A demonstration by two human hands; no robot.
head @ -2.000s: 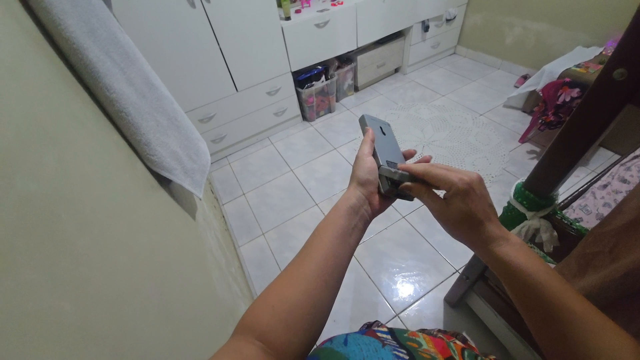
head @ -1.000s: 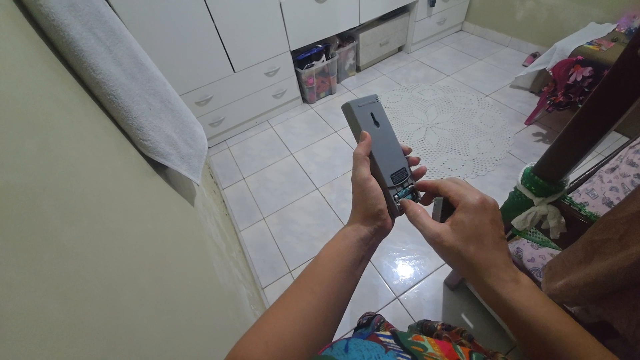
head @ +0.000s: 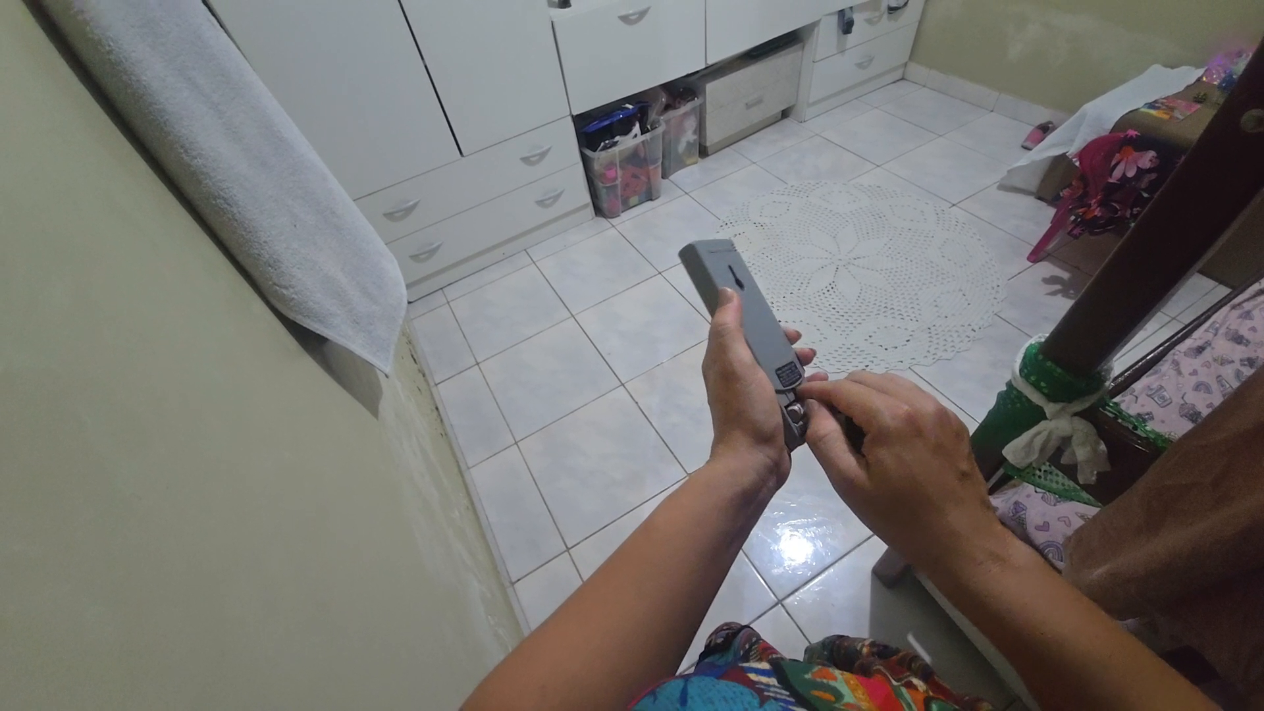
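My left hand (head: 743, 395) holds a grey remote control (head: 746, 306), its back turned up and its long end pointing away from me. The thumb lies along its left side and the fingers wrap under to the right edge. At the near end the battery compartment (head: 796, 413) is uncovered, with something round and shiny inside. My right hand (head: 889, 454) has its thumb and index fingertips at that compartment's right edge. A small dark piece (head: 851, 433), seemingly the battery cover, is tucked within the right fingers, mostly hidden. Whether the fingertips pinch a battery cannot be told.
Beyond the hands a round crocheted rug (head: 859, 267) lies on the tiled floor. White cabinets (head: 474, 197) and a clear plastic bin (head: 627, 173) stand along the far wall. A towel (head: 296, 197) hangs at left. A dark bed post (head: 1136, 247) with green cloth rises at right.
Two seconds ago the right hand was on the cover at the remote's near end; now the compartment is uncovered. Teal batteries showed there one second ago. The right fingertips remain at the compartment.
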